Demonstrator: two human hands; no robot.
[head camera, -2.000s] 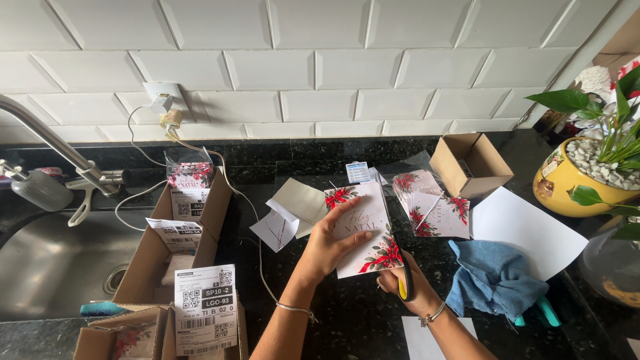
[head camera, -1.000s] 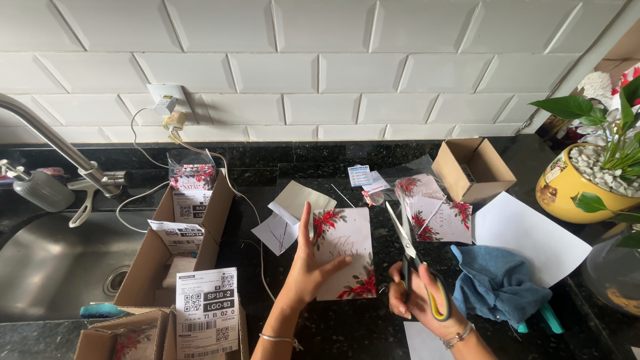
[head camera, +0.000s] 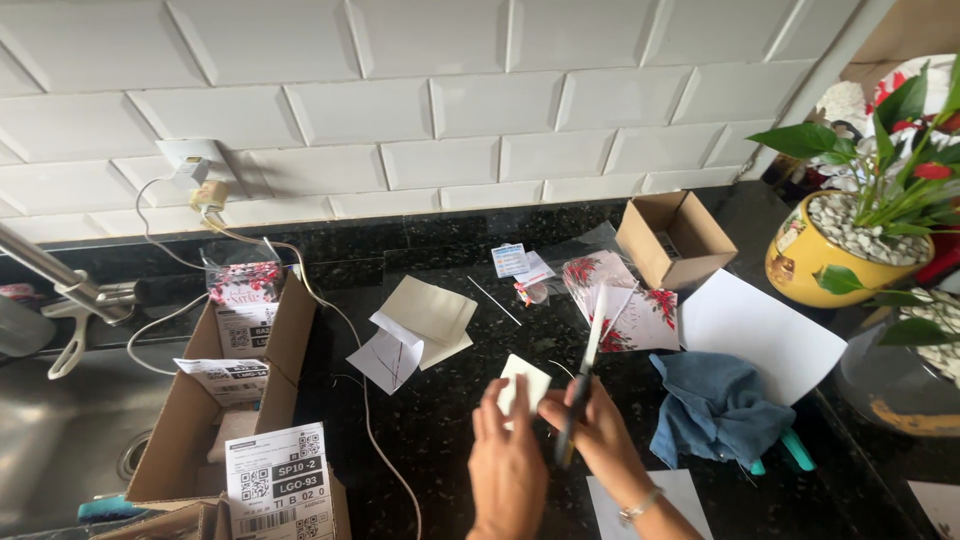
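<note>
My left hand (head camera: 510, 457) has its fingers on a small cream-white piece of card or paper (head camera: 531, 384) over the black speckled counter. My right hand (head camera: 592, 427), blurred, holds a pair of scissors (head camera: 585, 375) with the blades pointing up, its fingertips near that piece's lower right edge. Behind the scissors lie several floral printed cards (head camera: 649, 315). To the left are cream paper sheets (head camera: 427, 311) and a folded white paper (head camera: 384, 356). A thin white stick (head camera: 493, 300) and small printed tags (head camera: 511, 261) lie farther back.
Cardboard boxes with labelled packets (head camera: 300, 330) stand at left beside a steel sink (head camera: 45, 427); a white cable (head camera: 367, 405) crosses the counter. At right are an open cardboard box (head camera: 675, 266), white paper (head camera: 757, 337), a blue cloth (head camera: 712, 412) and a yellow plant pot (head camera: 832, 262).
The large floral card that was under my left hand no longer shows there; a small cream-white piece is at my fingers. The scissors, spread one second ago, now look closed and nearer my left hand.
</note>
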